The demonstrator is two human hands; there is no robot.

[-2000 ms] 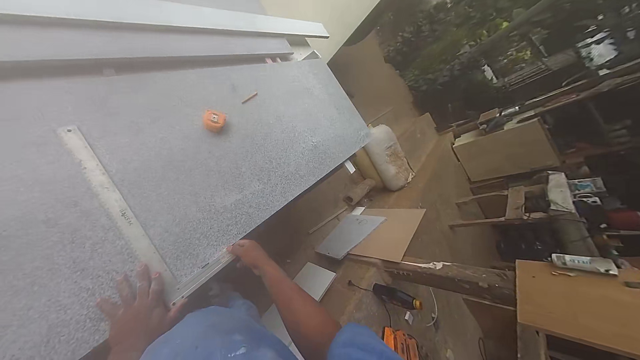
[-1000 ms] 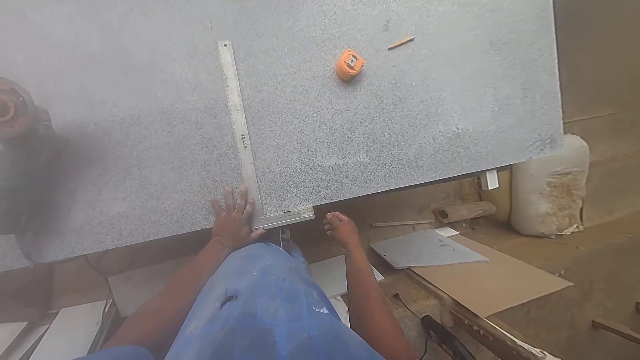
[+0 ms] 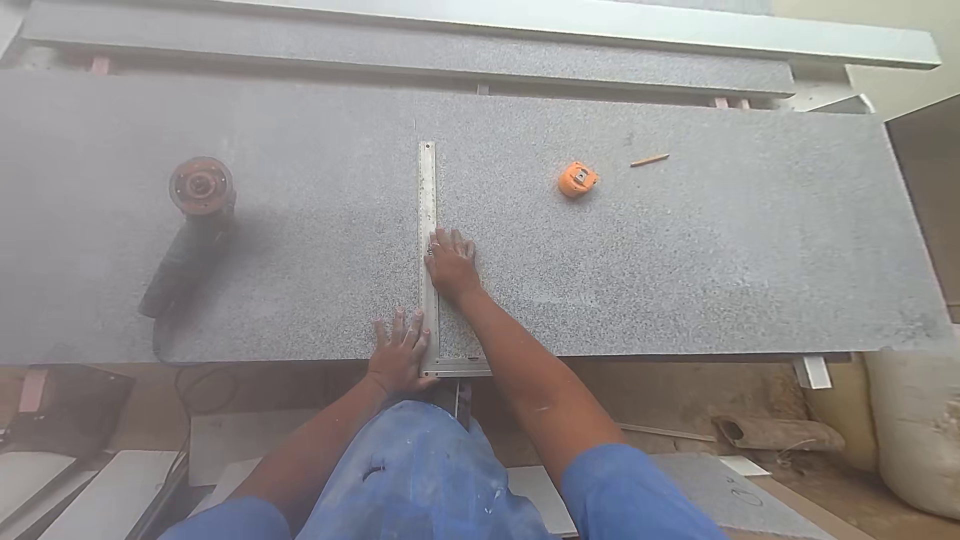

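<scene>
A metal try square (image 3: 428, 187) lies on a speckled grey stone slab (image 3: 675, 270), its blade across the slab and its stock along the near edge. My left hand (image 3: 401, 352) rests flat with fingers spread beside the blade's lower left, near the corner. My right hand (image 3: 452, 266) lies on the blade about midway up, fingers on the metal and the slab. To the right of the square sit an orange tape measure (image 3: 577, 180) and a pencil (image 3: 649, 160). A power grinder (image 3: 191, 232) with a round head lies at the left.
Long stone strips (image 3: 420, 49) lie beyond the slab. The grinder's cord (image 3: 182, 412) hangs over the near edge. Below are cut pieces (image 3: 112, 495), a marked grey offcut (image 3: 720, 487), a clay-coloured tube (image 3: 780, 433) and a stuffed white sack (image 3: 915, 427).
My right hand has moved from beside the square's stock up onto its blade. My left hand remains near the corner. The view has turned strongly.
</scene>
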